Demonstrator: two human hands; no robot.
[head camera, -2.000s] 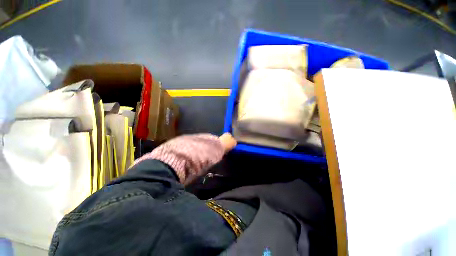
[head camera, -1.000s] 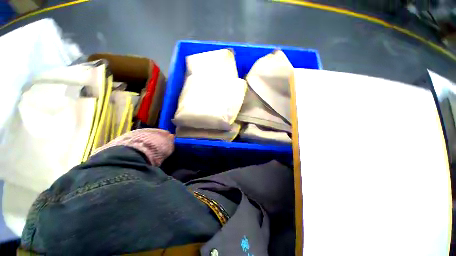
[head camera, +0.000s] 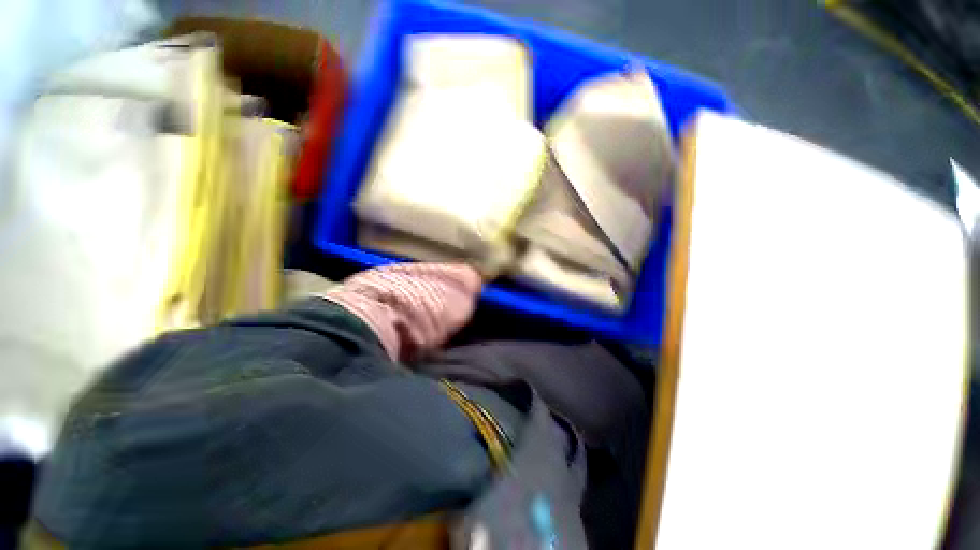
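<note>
A blue plastic crate (head camera: 365, 140) stands on the floor, left of the table, turned at a slant. Folded beige bag panels (head camera: 457, 150) with yellow edging lie in its left part, and more beige panels (head camera: 613, 140) lie at the right. My left hand (head camera: 496, 258), small and blurred beyond a pink knit cuff, is at the middle of the crate's near rim, by the corner of the panels. Its fingers are not clear, so I cannot tell whether it grips the rim or a panel. My right hand is not in view.
A white table top (head camera: 817, 322) with a tan edge fills the right side. A stack of beige panels (head camera: 107, 204) with yellow edges is at the left. Behind it stands an open brown carton (head camera: 258, 54) with red tape. Grey floor with a yellow line shows at the top.
The crate first shifted left relative to the table and carton, uncovering more panels, and now sits more slanted. My left hand has moved from the crate's near left corner to the middle of its near rim.
</note>
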